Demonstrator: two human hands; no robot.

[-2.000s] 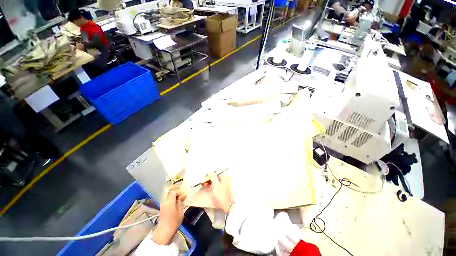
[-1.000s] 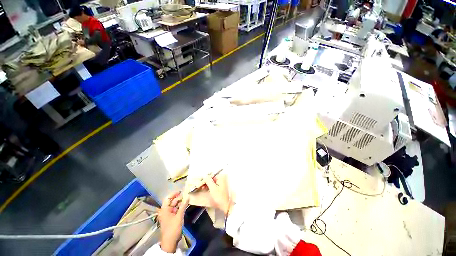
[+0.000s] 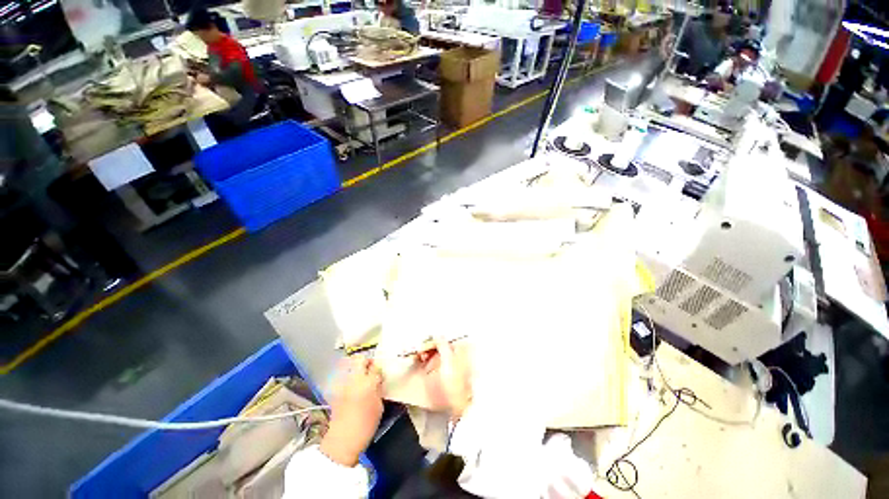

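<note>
A pile of beige fabric panels, near-white under glare, lies in front of me with narrow yellow edging at its borders. My left hand pinches the near-left edge of the top panel. My right hand is on the same edge, just to the right, with the fingers bent. A slim dark object or line shows at the right fingertips; I cannot tell what it is. Glare hides the fabric's details.
A blue crate with folded beige pieces stands at the lower left, under a white cable. A white sewing machine stands at the right. A black cord loops over the pale table. Another blue crate stands on the floor.
The view has shifted, so the scene sits further right. My left hand has closed its fingers on the panel edge beside my right hand. The pile looks unchanged.
</note>
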